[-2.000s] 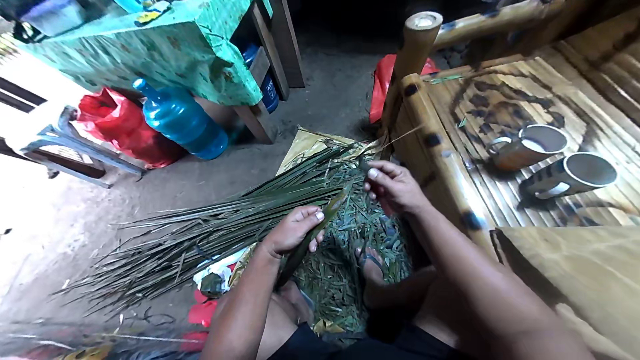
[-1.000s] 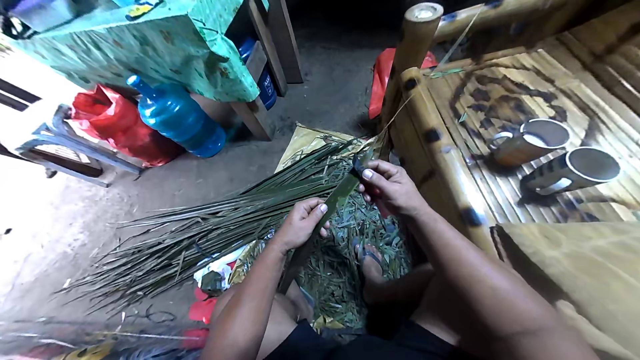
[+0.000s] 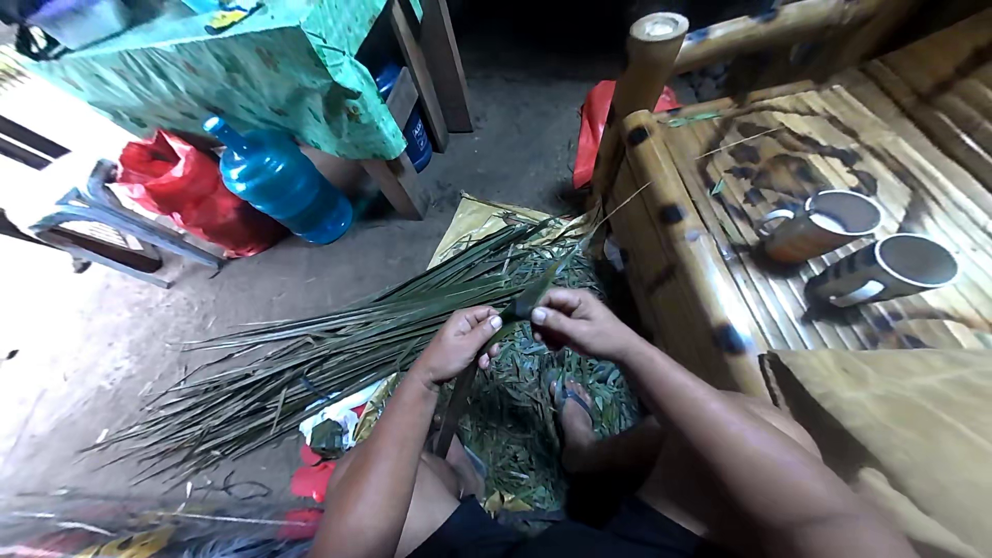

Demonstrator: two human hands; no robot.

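Observation:
A long green palm leaf strip point(image 3: 542, 283) is pinched between my hands above the leaf litter. My left hand point(image 3: 463, 342) grips it with thumb and fingers, and a dark length of leaf hangs below that hand. My right hand point(image 3: 577, 319) is closed close by, at a dark part of the leaf; whether it holds a small tool there I cannot tell. A large bundle of long palm leaflets point(image 3: 310, 364) lies on the ground to the left. Shredded leaf scraps point(image 3: 519, 418) cover the ground around my feet.
On the right, two mugs point(image 3: 825, 225) stand on a bamboo bench point(image 3: 713, 256). A blue water bottle point(image 3: 279, 182) and a red plastic bag point(image 3: 194, 190) are beside a table with a green cloth point(image 3: 232, 85). Brown cardboard point(image 3: 891, 418) lies at lower right.
My hands have come together on the leaf strip; two seconds ago they were farther apart. The right hand has moved a little down and left.

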